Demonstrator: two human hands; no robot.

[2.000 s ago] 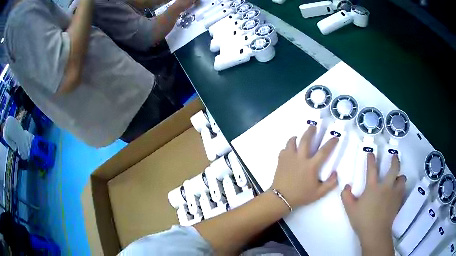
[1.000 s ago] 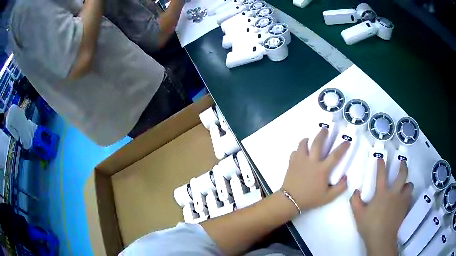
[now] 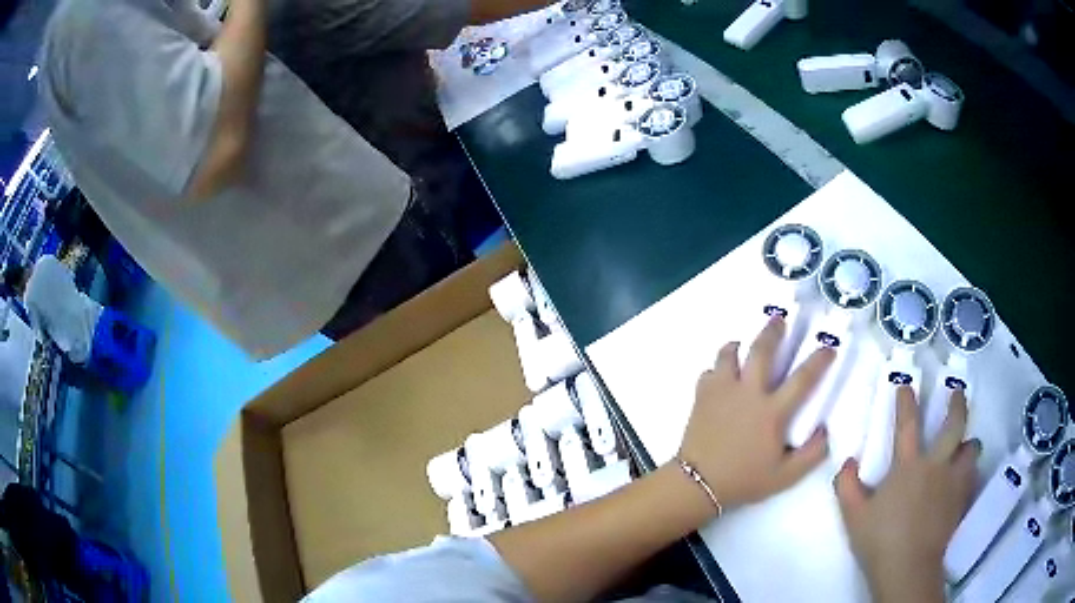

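Observation:
Four white handheld fans lie side by side on the white work sheet, grilles up and away from me. My left hand is spread over the two left fans, with fingertips at the small dark panels on their handles. My right hand is spread over the two right fans in the same way, with fingertips at their panels. Neither hand is closed around a fan. The hands partly hide the handles. More white fans lie at the right, cut off by the picture's edge.
An open brown carton at lower left holds white fans along its bench side. A slanting row of fans lies on the dark green bench. Loose fans lie on the conveyor. A person in grey stands at upper left.
The view has shifted, so the bench and carton sit slightly lower and further right. My hands keep the same place on the four fans. Another loose fan shows more fully at the top.

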